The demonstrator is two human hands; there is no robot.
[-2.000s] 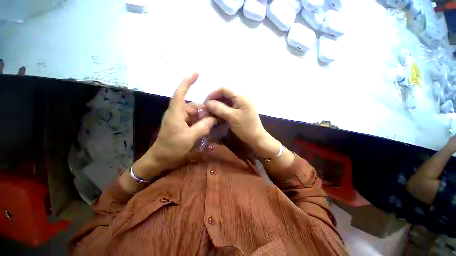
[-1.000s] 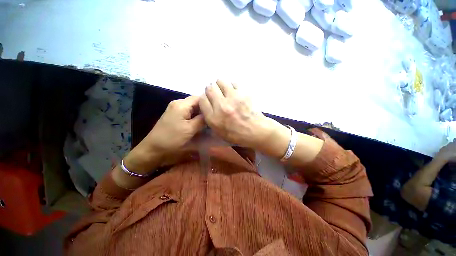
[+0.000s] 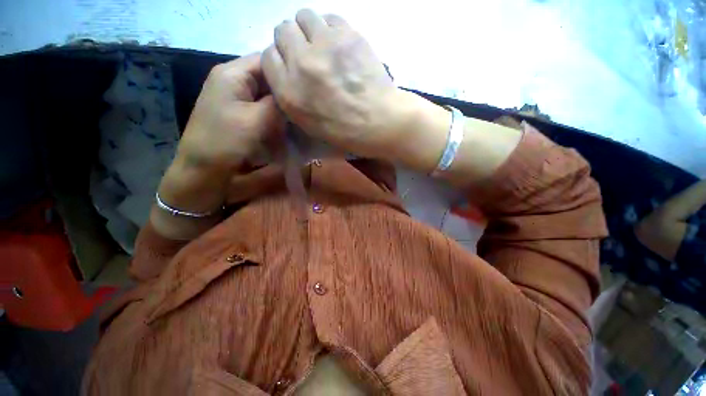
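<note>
My left hand (image 3: 221, 116) and my right hand (image 3: 333, 89) are close together in front of my chest, by the bench's front edge. The fingers of both hands are curled in, and my right hand covers the fingertips of my left. A thin translucent strip (image 3: 295, 166) hangs down from between them over the shirt, at my left hand's closed fingers. Any other small thing between the fingers is hidden. I cannot tell what my right fingertips hold.
The white bench top (image 3: 495, 54) has a chipped dark edge. Crinkled clear plastic with a yellow tag (image 3: 681, 37) lies at the far right. A red stool (image 3: 46, 271) stands lower left. Another person's forearm (image 3: 673, 224) is at the right edge.
The view has tipped down, so the pile of white cases has gone out of the top. My hands have come together, with my right hand over my left, and appear higher in the picture.
</note>
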